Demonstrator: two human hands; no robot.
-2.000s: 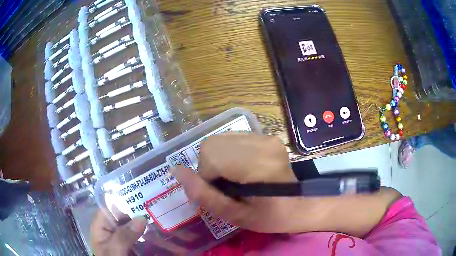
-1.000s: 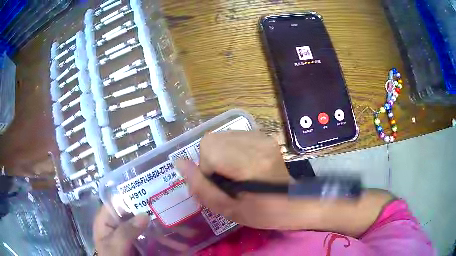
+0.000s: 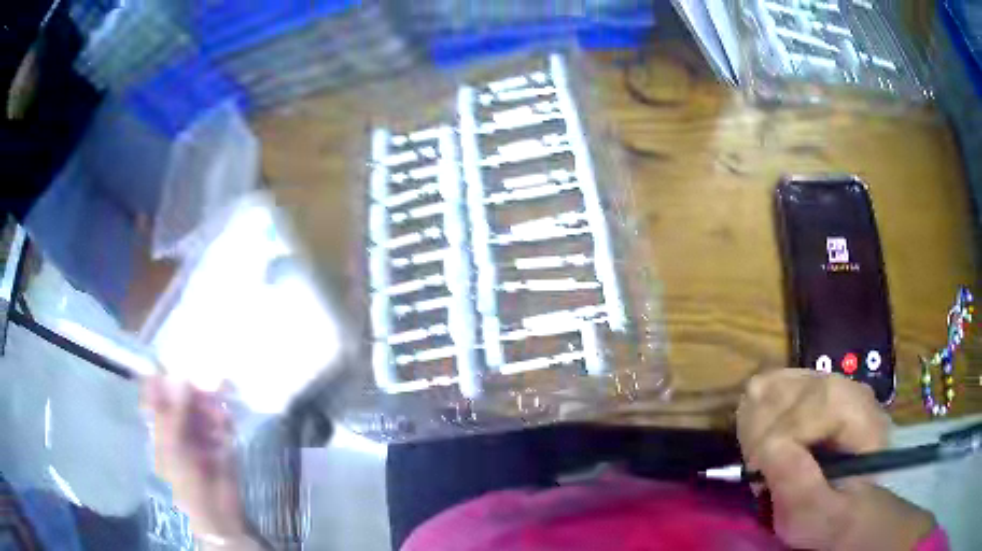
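Observation:
My right hand [image 3: 813, 447] holds a black pen [image 3: 894, 460] at the lower right, just below the phone; the pen's pale tip points left. My left hand [image 3: 194, 447] is blurred at the lower left, at the lower edge of a bright, washed-out white rectangular thing [image 3: 248, 307], likely the labelled box; its label cannot be read. The fingers appear to grip it. A clear blister tray [image 3: 641, 366] lies in the middle with two columns of slim silvery rods [image 3: 538, 226] between white strips. Neither hand touches the tray.
The smartphone [image 3: 838, 285] shows a call screen on the brown table [image 3: 700, 248]. A beaded strap [image 3: 948, 355] lies at the right. A clear empty-looking tub [image 3: 205, 178] is at the upper left. Blue-layered tray stacks [image 3: 312, 43] stand behind. Another tray of rods [image 3: 824, 43] is at the top right.
The view has swung left. My left hand has carried the labelled box away to the left, apart from my right hand. My right hand, still with the pen, is now below the phone.

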